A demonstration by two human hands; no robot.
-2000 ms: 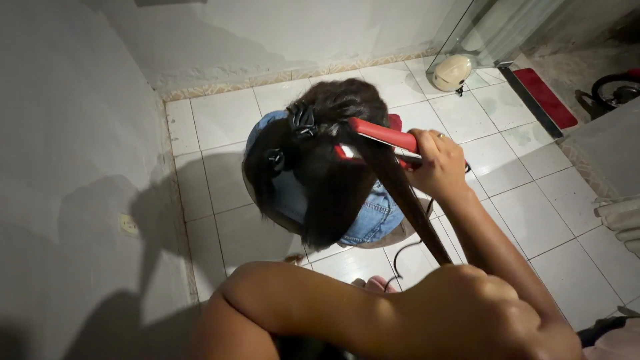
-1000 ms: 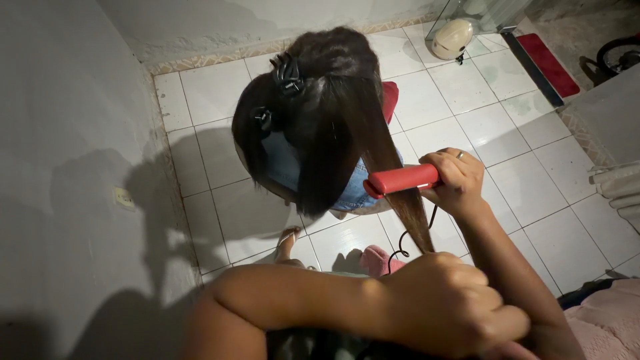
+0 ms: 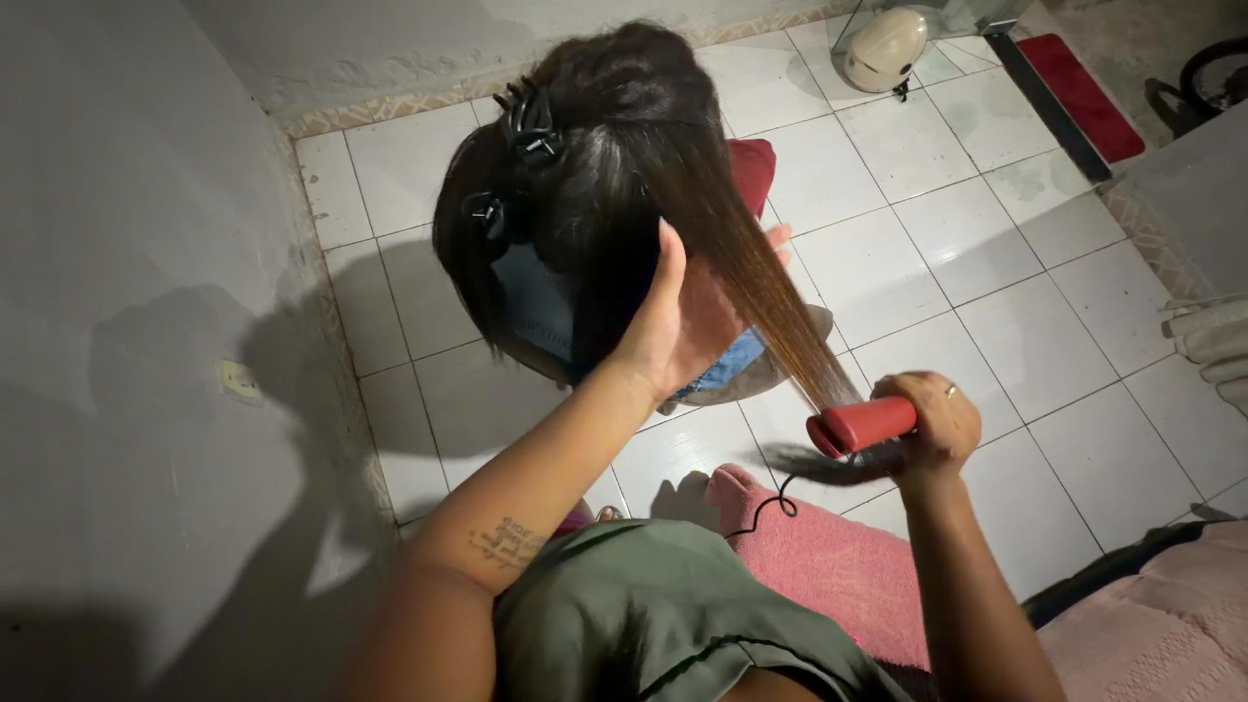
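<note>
A seated person's dark hair point(image 3: 634, 107) is in front of me, with a black claw clip point(image 3: 533, 125) and a second black claw clip point(image 3: 485, 214) on its left side. My right hand point(image 3: 941, 424) grips a red hair straightener point(image 3: 863, 424), its plates closed around the lower part of a stretched lock of hair point(image 3: 770, 283). The ends of that lock hang below the straightener. My left hand point(image 3: 687, 312), palm up with thumb and fingers apart, lies under the same lock, nearer the head. Whether it touches the strands is hard to tell.
The straightener's black cord point(image 3: 788, 502) curls over a pink towel point(image 3: 829, 565) by my lap. A grey wall point(image 3: 146, 244) rises at the left. A cream helmet point(image 3: 885, 51) sits on the tiled floor at the back, near a red mat point(image 3: 1080, 97). Pink quilted fabric point(image 3: 1170, 614) lies at the lower right.
The straightener has slid down the lock, away from the head, in my right hand. My left hand, earlier a fist near the lock's lower end, has moved up toward the head and opened.
</note>
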